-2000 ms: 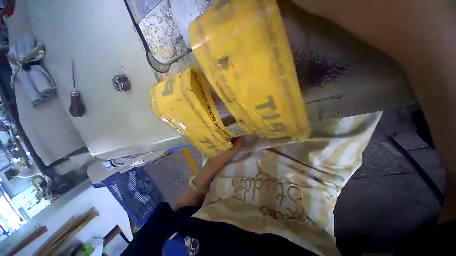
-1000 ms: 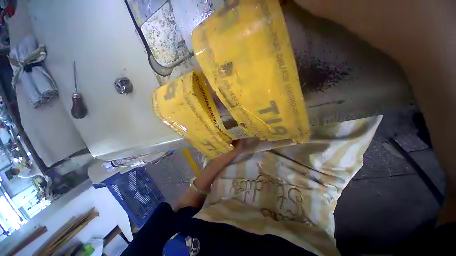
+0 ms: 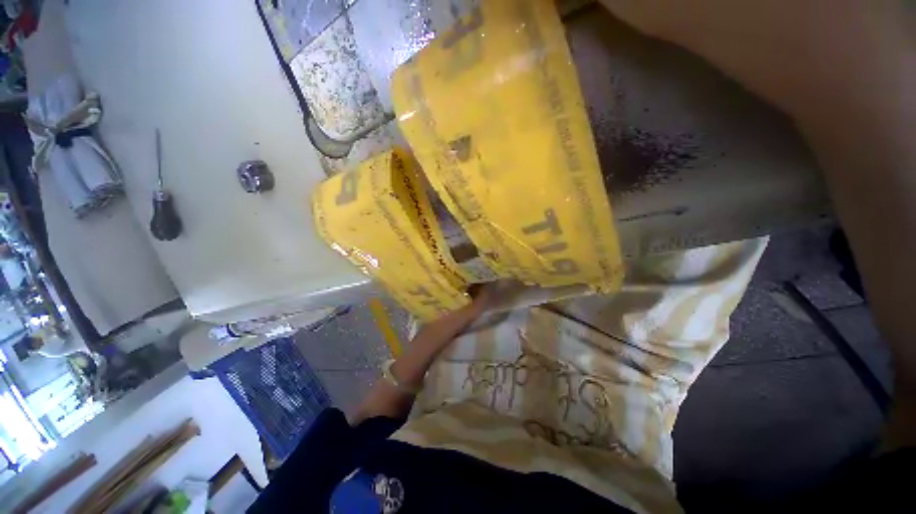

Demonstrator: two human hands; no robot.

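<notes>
Two bright yellow printed bands (image 3: 507, 151) stand at the table's front edge, a larger one and a smaller one (image 3: 377, 236) beside it. My left hand (image 3: 467, 309) reaches to the lower end of the bands; its fingers are hidden behind them, so its hold cannot be told. My right forearm (image 3: 804, 90) fills the right side and runs out at the top edge; the right hand is out of the picture. The speckled metal machine bed plate (image 3: 336, 85) lies above the bands. No workpiece shows.
An awl (image 3: 165, 216) and a small round metal piece (image 3: 255, 177) lie on the pale table (image 3: 231, 271). A tied grey-white bundle (image 3: 85, 166) lies far left. A blue mesh basket (image 3: 271, 387) is below the table edge. A striped apron (image 3: 593, 371) covers my lap.
The view has shifted slightly, so the table, awl, round metal piece and bundle appear a little further right. The left arm and the bands keep nearly the same position.
</notes>
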